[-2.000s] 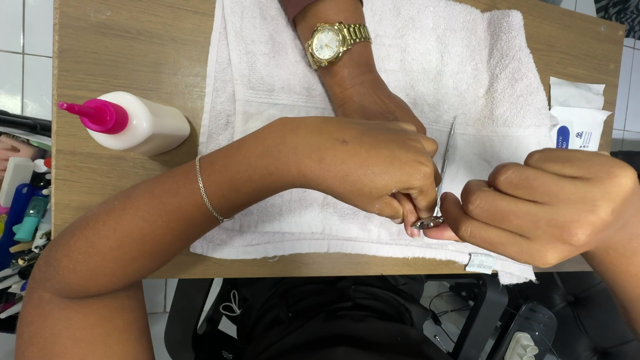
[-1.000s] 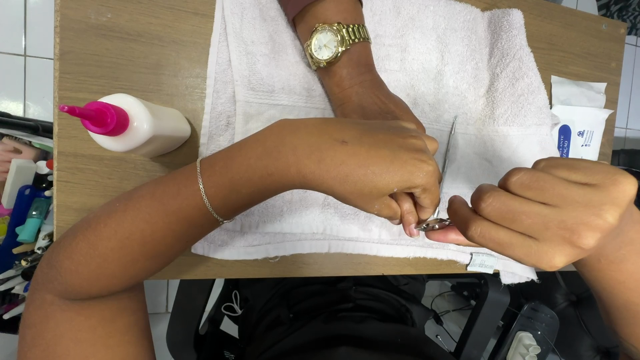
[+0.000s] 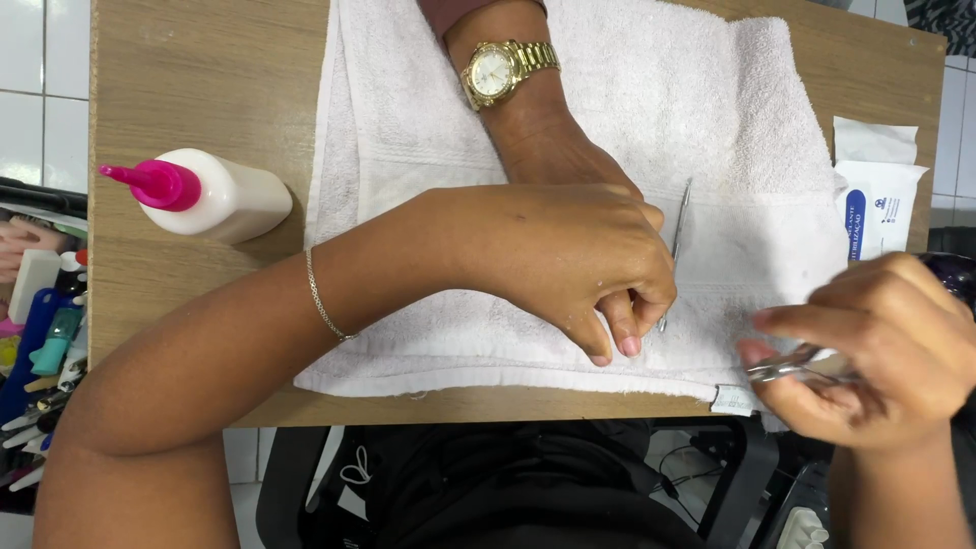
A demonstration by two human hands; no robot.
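My left hand [image 3: 564,259], a chain bracelet at its wrist, grips a finger of another person's hand [image 3: 564,149] over a white towel [image 3: 427,335]. That hand wears a gold-coloured watch [image 3: 492,74], and one fingertip shows beside my thumb. My right hand [image 3: 877,351] is apart from them at the towel's right edge, closed around a metal cuticle nipper [image 3: 785,366] whose tip points left; its handles are mostly hidden by my fingers. A thin metal manicure tool [image 3: 681,229] lies on the towel just right of my left hand.
A white bottle with a pink nozzle cap [image 3: 229,194] stands on the wooden table [image 3: 191,76] at left. A printed sterilization pouch [image 3: 884,206] lies at the right. Pens and bottles [image 3: 53,335] crowd beyond the left edge. A black chair frame [image 3: 286,488] is below the front edge.
My right hand has moved right with the nipper, away from the other person's fingertip, where it was in both earlier frames. My left hand keeps its place and its hold.
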